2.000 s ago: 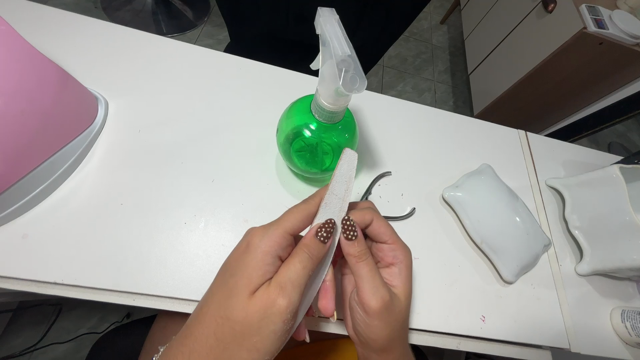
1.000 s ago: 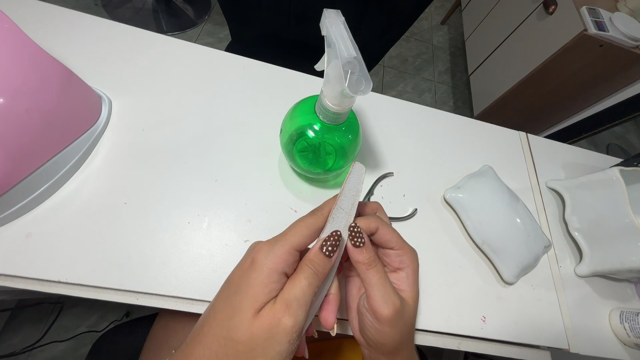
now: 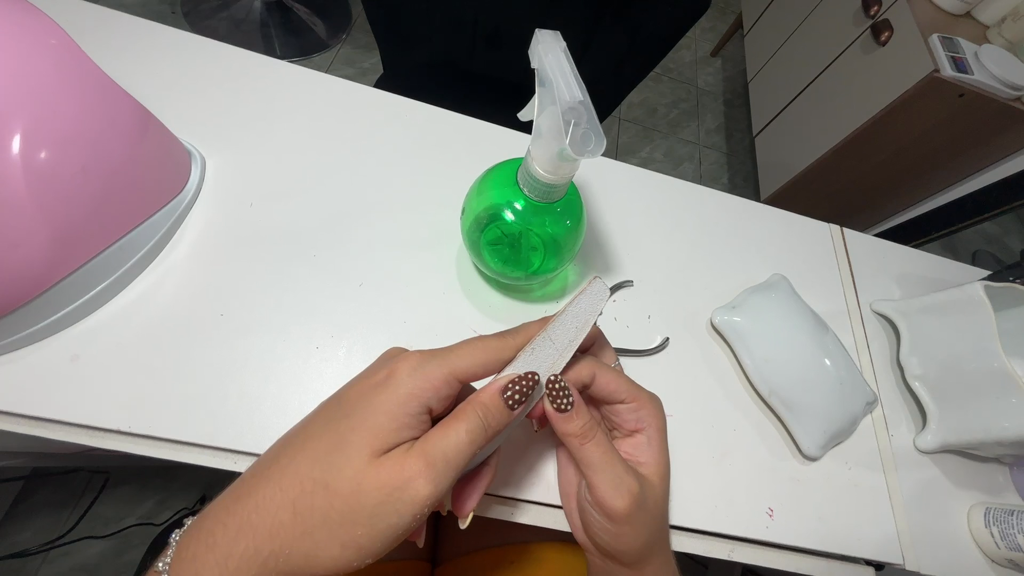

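Note:
My left hand grips a white nail file between thumb and fingers, its upper end pointing up and right. Close against the file, my right hand has its thumb beside the left thumb; its fingers are curled and partly hidden behind the file. Both thumbnails are brown with white dots. Behind my right hand lie the curved metal handles of a small tool, the rest of it covered. A spray bottle with green liquid and a clear trigger head stands just beyond the file.
A pink and grey device is at the left of the white table. On the right are a white ceramic piece, a wavy-edged ceramic container and a small bottle. A drawer cabinet stands beyond.
The nail file has tilted further to the right than before, when it stood more upright. My two hands remain close together around it.

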